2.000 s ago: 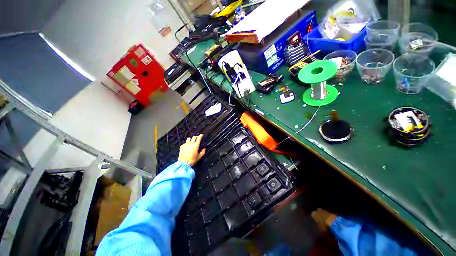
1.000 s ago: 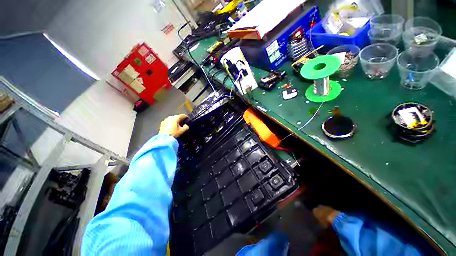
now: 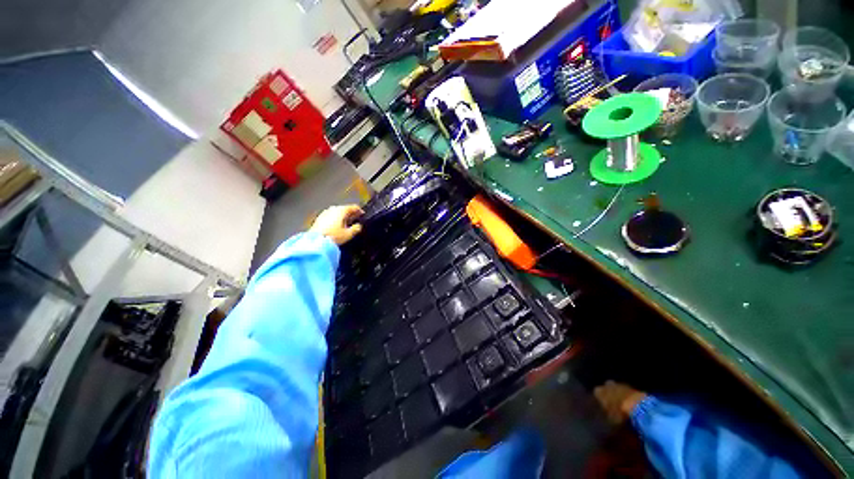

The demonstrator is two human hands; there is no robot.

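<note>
Black blister trays (image 3: 421,327) with square pockets lie stacked beside the bench; a few pockets near the right corner hold small dark pieces. My left hand (image 3: 339,224) is closed on the far left edge of a black tray (image 3: 404,196), which is tilted up at the back of the stack. My right hand (image 3: 616,400) hangs low below the bench edge, small and dim; its fingers are not clear. A round black screen (image 3: 655,231) lies on the green mat. An open round housing (image 3: 795,225) with white and gold parts sits to its right.
An orange tool (image 3: 502,234) is between trays and bench edge. On the green bench (image 3: 712,281) are a solder spool (image 3: 623,140), clear cups (image 3: 732,108), a blue bin (image 3: 655,58), a blue-black box (image 3: 529,84) and a white fixture (image 3: 460,122). Metal shelves (image 3: 94,234) stand at left.
My left hand has moved from the tray surface to the far left edge, and the tray there is now raised and tilted. My right hand stays low. The view has shifted slightly.
</note>
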